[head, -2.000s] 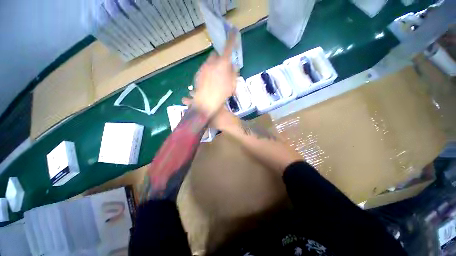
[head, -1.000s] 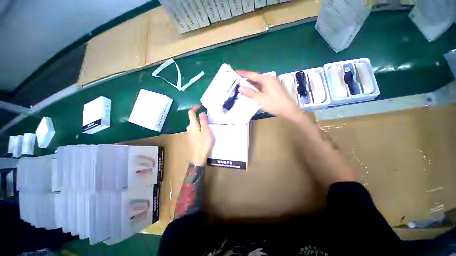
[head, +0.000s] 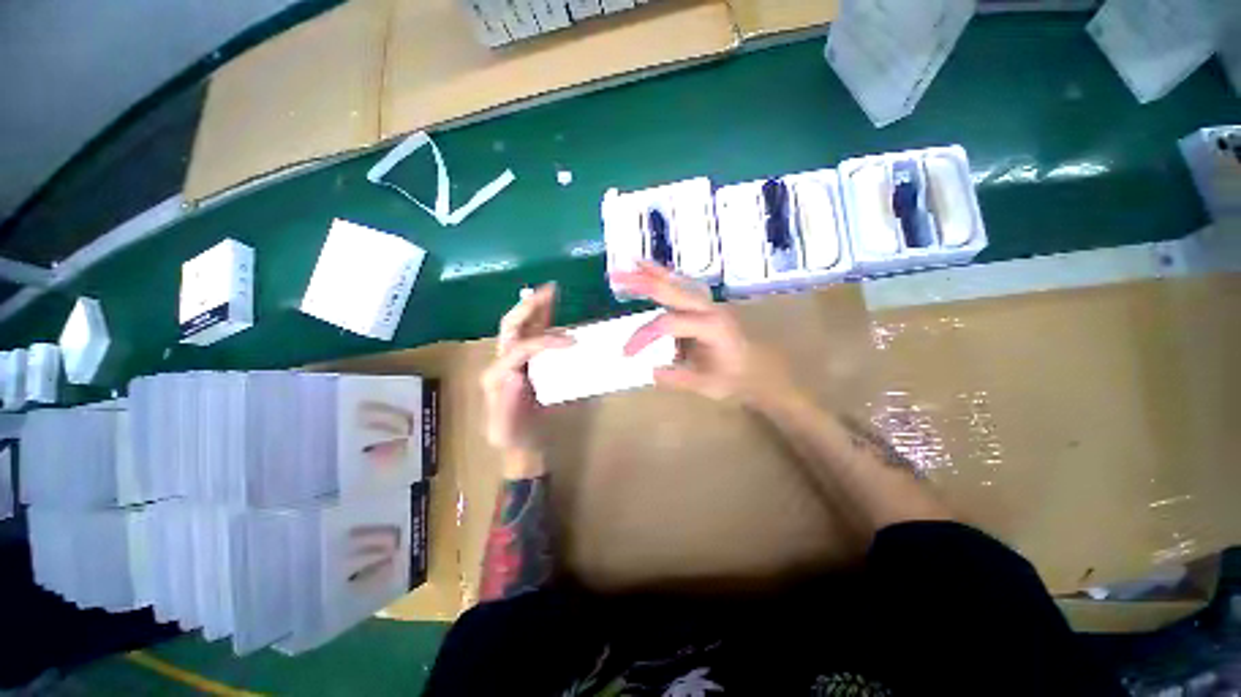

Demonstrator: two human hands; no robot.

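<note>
A white retail box is held between both hands above the cardboard-covered bench, one plain long side facing up. My left hand grips its left end, and my right hand grips its right end. Just beyond, three open white trays stand side by side on the green belt. Each has pale rounded shapes around a dark cable bundle. My right fingertips overlap the front edge of the nearest tray in view.
Dense rows of printed lids stand at left. Closed white boxes and a white paper strip lie on the green belt. Leaflets stand at the back. Cardboard with shiny tape covers the bench.
The open tray with the dark cable and the cover below it are now one plain white box between my hands. My hands came closer to me. Three open trays now show fully.
</note>
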